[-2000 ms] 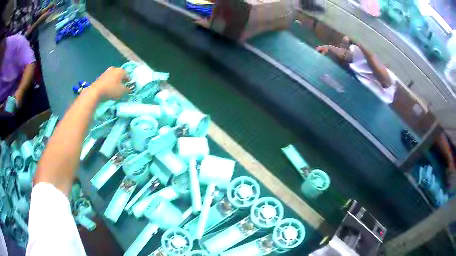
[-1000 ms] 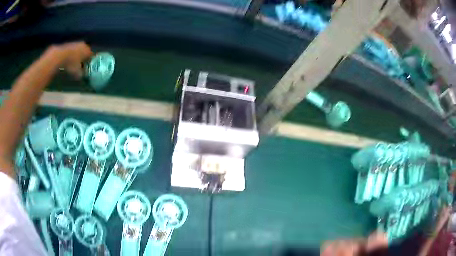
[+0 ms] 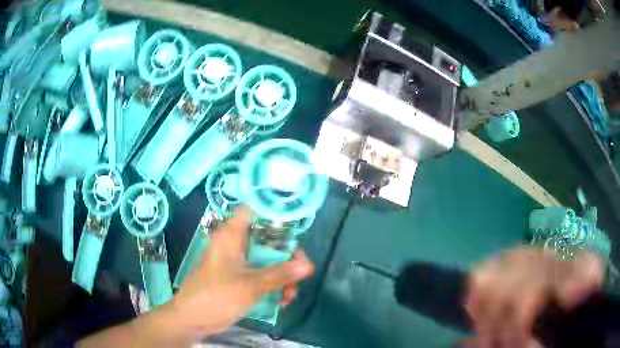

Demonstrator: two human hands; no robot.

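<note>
My left hand [image 3: 224,279], bare, holds a turquoise fan body [image 3: 282,178] by its handle, round head up, spokes and pale hub facing me. The circuit board shows as a small speckled patch below the head. My right hand [image 3: 534,296], blurred, is closed around a black electric screwdriver [image 3: 435,292]. Its thin dark bit [image 3: 374,269] points left toward the fan body, apart from it. The silver screw feeder [image 3: 401,102] stands beyond the hands, with a small brass-and-dark pick-up mechanism [image 3: 372,163] at its front.
Several fan bodies [image 3: 166,143] lie in rows and a jumble at left on the green bench [image 3: 367,234]. More fan bodies [image 3: 567,228] stand at right. A pale edge strip [image 3: 506,166] and a worn metal post [image 3: 544,75] border the conveyor, where one fan head [image 3: 504,126] shows.
My left hand has moved from the conveyor to above the bench with a fan body in it. My right hand has come further into view, now with the screwdriver visible. The view has shifted.
</note>
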